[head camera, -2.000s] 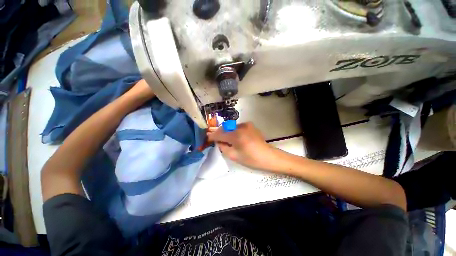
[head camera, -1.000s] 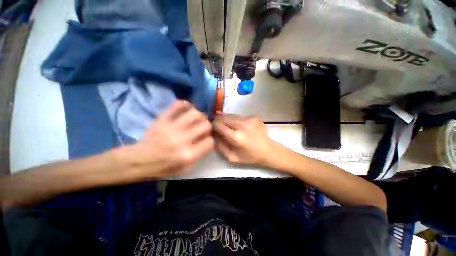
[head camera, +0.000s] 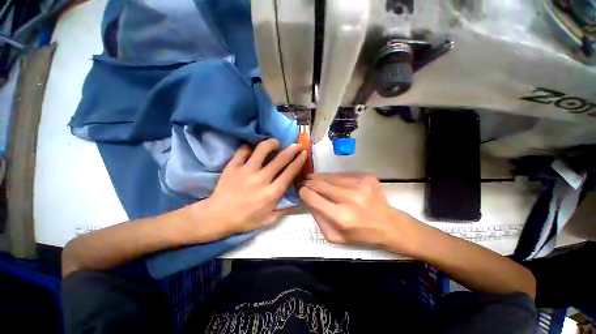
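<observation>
The blue garment, with dark-blue and pale-blue panels, lies bunched left of the needle. A narrow orange strip at its edge runs under the presser foot. My left hand lies on the garment, fingers spread, with fingertips beside the orange strip. My right hand pinches the near end of the orange strip between thumb and fingers, just in front of the foot. The blue knob is right of the needle. What lies under my fingertips is hidden.
The ZOJE machine head spans the top right. A black phone lies right of my right hand. Black-and-white striped strips hang at the right table edge. A brown wooden edge is at left. Blue baskets are below the table.
My left hand was under the machine head two seconds ago; it came back beside my right hand and now lies flatter on the garment. The garment is spread further up and left.
</observation>
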